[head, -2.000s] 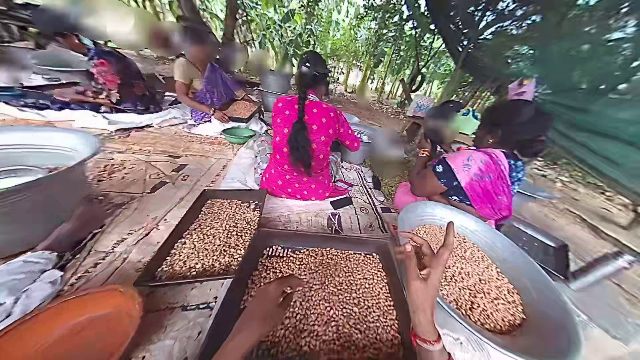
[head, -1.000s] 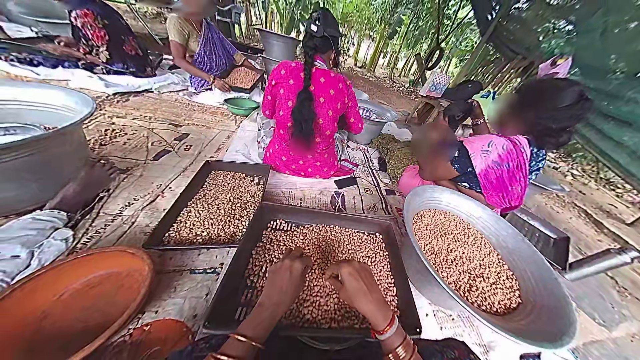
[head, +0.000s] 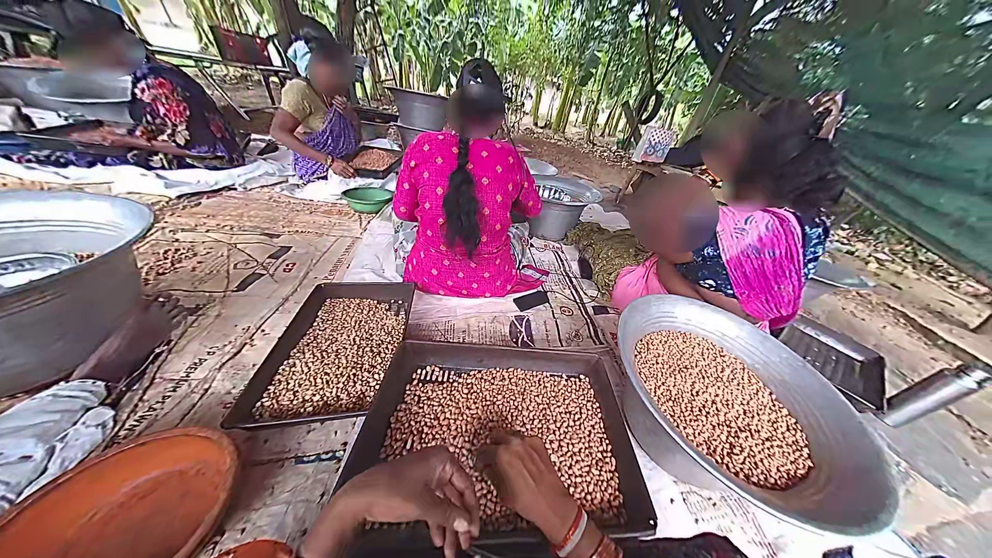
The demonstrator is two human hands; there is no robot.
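A dark rectangular metal tray (head: 508, 355) lies before me, spread with light brown nuts or beans (head: 558, 411). My left hand (head: 426, 496) hangs over the tray's near left part, fingers curled downward; whether it holds a piece is too small to tell. Beside it, my right hand (head: 527, 477), with bangles at the wrist, has its fingertips down among the pieces near the middle, the tips partly hidden. A second dark tray (head: 411, 294) of the same pieces lies just beyond to the left. A wide metal basin (head: 852, 473) to the right holds more of them.
An orange bowl (head: 116, 496) and a large metal pot (head: 70, 325) stand on the left. A person in pink (head: 465, 217) sits ahead; another person with a pink cloth (head: 759, 256) sits at the right. Two people sit farther back left, near a green bowl (head: 367, 199).
My right hand was raised above the basin's near side two seconds ago, then came down into the tray. My left hand has moved from among the pieces toward the tray's near edge.
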